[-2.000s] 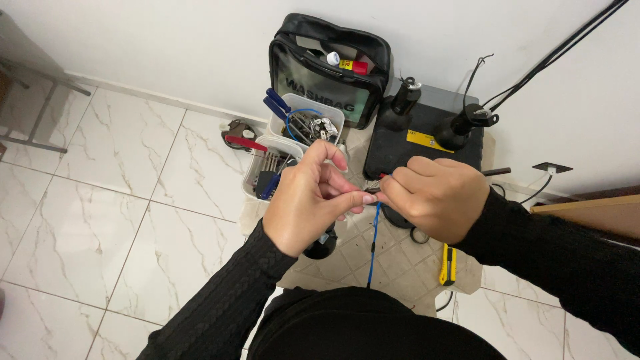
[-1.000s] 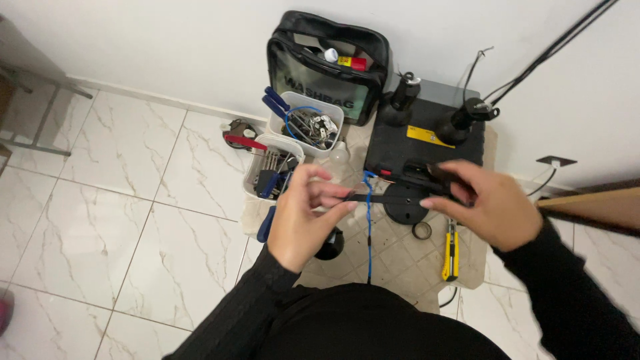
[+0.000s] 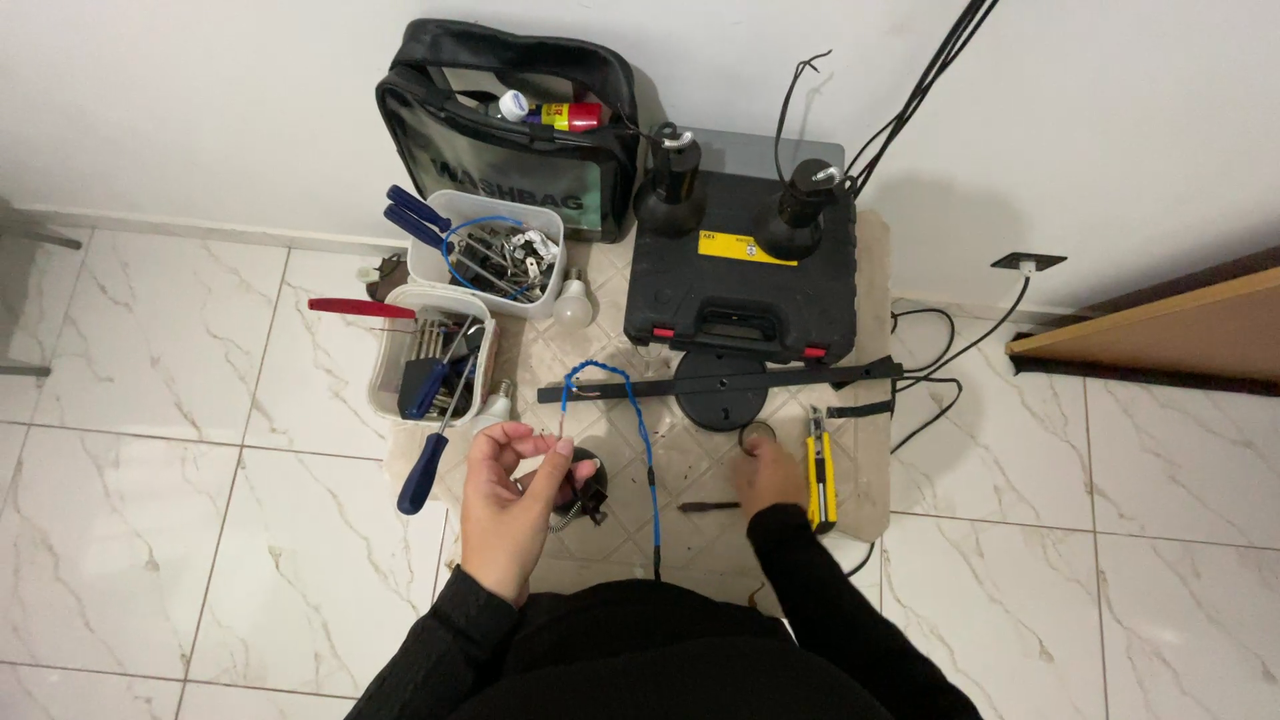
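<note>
Between the thumb and a finger of my left hand (image 3: 525, 490) is the bare copper end of a blue twisted wire (image 3: 641, 425), which loops up and runs down toward my body. A black lamp socket piece (image 3: 590, 488) lies behind my left fingers. My right hand (image 3: 772, 475), slightly blurred, is at a roll of black electrical tape (image 3: 757, 434); whether its fingers grip the roll I cannot tell. Right of it lies a yellow utility knife (image 3: 821, 475). A long black flat bar with a round black plate (image 3: 721, 402) lies across the small table (image 3: 872, 300).
A black tool case (image 3: 700, 290) bears two black lamp shades (image 3: 797, 215). Left are two plastic tubs (image 3: 485, 375) of tools and hardware, a blue-handled screwdriver (image 3: 424, 475), and white bulbs (image 3: 573, 303). A washbag (image 3: 590, 185) leans on the wall. Black cables (image 3: 925, 70) hang at right.
The black bar that both hands held up one second ago now lies on the table. My left hand has taken the blue wire's end; my right hand has come down to the tape roll.
</note>
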